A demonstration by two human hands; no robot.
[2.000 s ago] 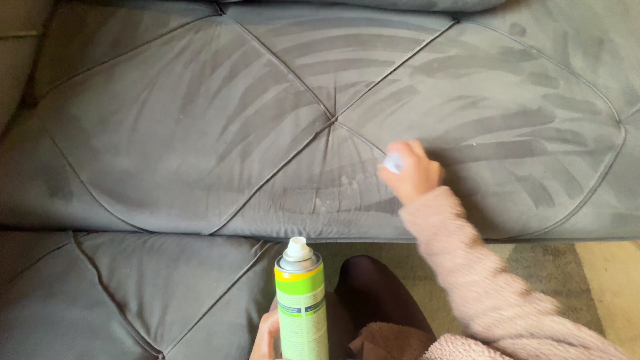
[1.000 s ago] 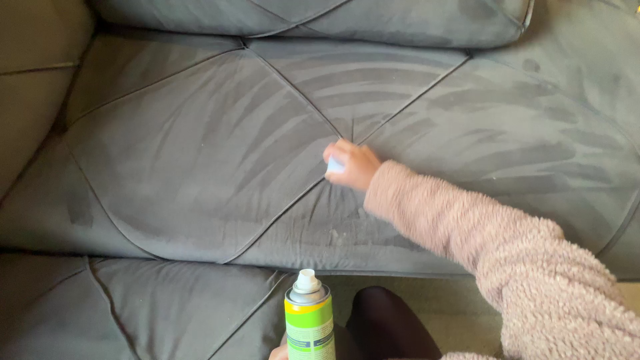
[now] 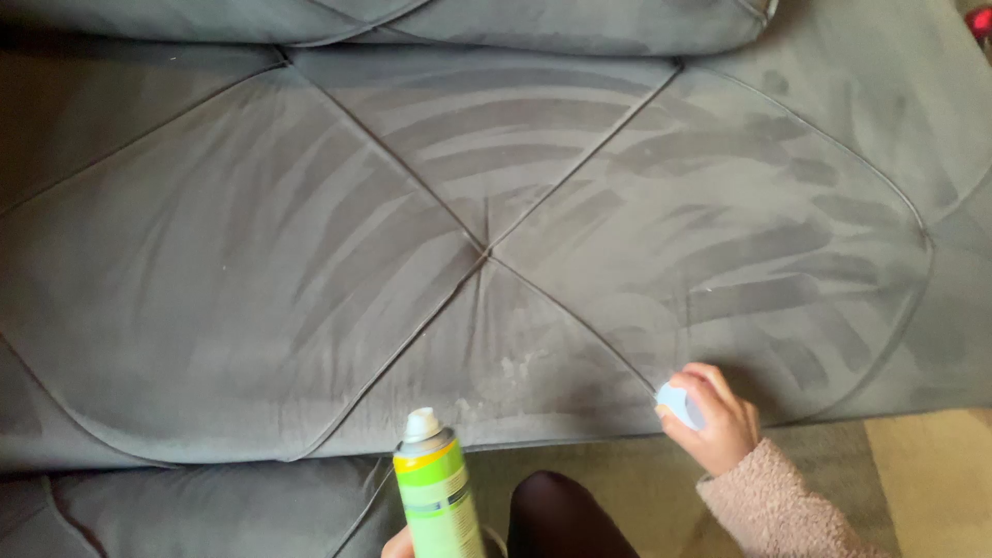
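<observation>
My left hand (image 3: 398, 544) is at the bottom edge, mostly out of view, wrapped round a green and yellow aerosol can (image 3: 438, 496) with a white nozzle, held upright. Toward the lower right, my right hand (image 3: 714, 418) grips a small, pale, rounded object (image 3: 680, 404), perhaps a cap or brush; its kind cannot be told. It sits at the front edge of the grey velvet sofa seat (image 3: 573, 372), by the end of a diagonal seam. Pale marks (image 3: 519, 372) show on the fabric near the front, and darker curved streaks cover the seat's middle and right.
A grey back cushion (image 3: 542, 27) lies along the top. Another grey upholstered section (image 3: 217, 508) is at lower left. My dark-clad knee (image 3: 562, 515) stands below the seat edge, with a beige and grey rug (image 3: 837, 473) beyond. A red item (image 3: 978, 22) shows at upper right.
My right hand has moved from the seat's centre, near the crossing seams, toward the front edge on the right. My left hand still holds the can.
</observation>
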